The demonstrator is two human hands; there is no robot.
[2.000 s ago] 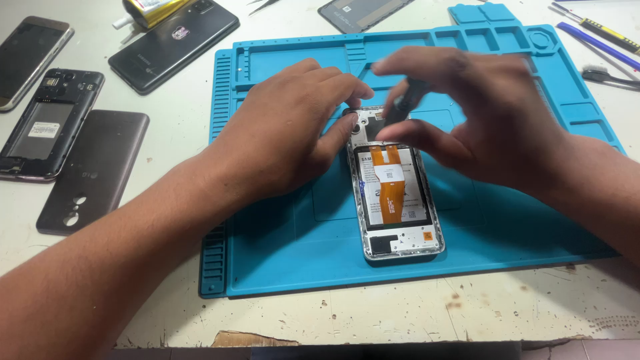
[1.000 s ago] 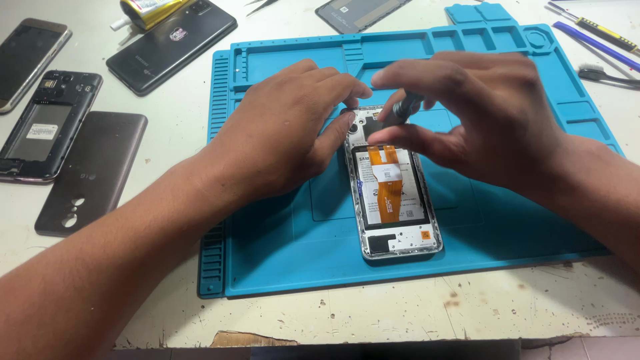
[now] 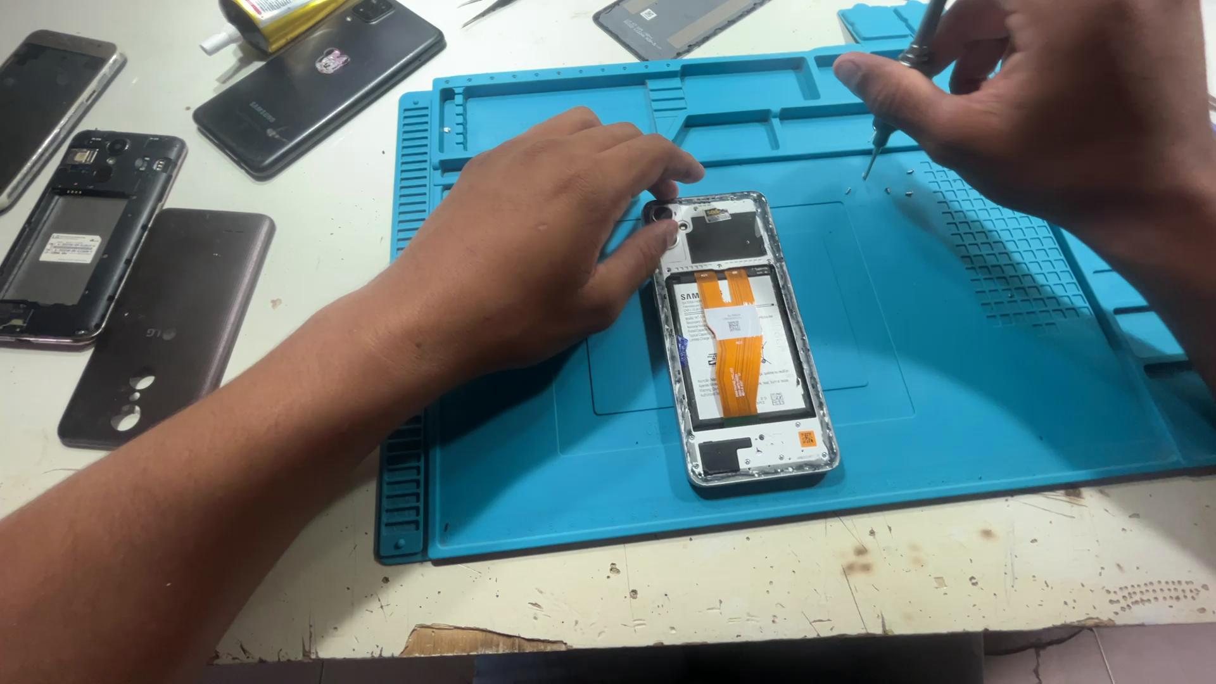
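Note:
A smartphone with its back cover off (image 3: 807, 380) lies on a blue silicone repair mat (image 3: 532, 494); its battery (image 3: 689, 380) and an orange flex cable (image 3: 739, 366) show. My left hand (image 3: 551, 228) steadies the phone's top left corner between thumb and fingers. Up and to the right of the phone, my right hand (image 3: 1035, 104) holds a precision screwdriver (image 3: 917, 57), its tip pointing down at the mat. Several tiny screws (image 3: 909, 172) lie by the tip, one of them at or touching it.
Left of the mat are a black smartphone (image 3: 313, 85), an opened phone (image 3: 90, 237), a brown phone back cover (image 3: 171, 323) and another smartphone (image 3: 52, 104). Behind lie a yellow tube (image 3: 275, 24), tweezers tips (image 3: 489, 11) and a grey back cover (image 3: 665, 28). The wooden table edge is chipped (image 3: 484, 641).
My right hand has moved from over the phone's top to the right and away from me with the screwdriver, uncovering the phone's upper part. My left hand stays at the phone's corner.

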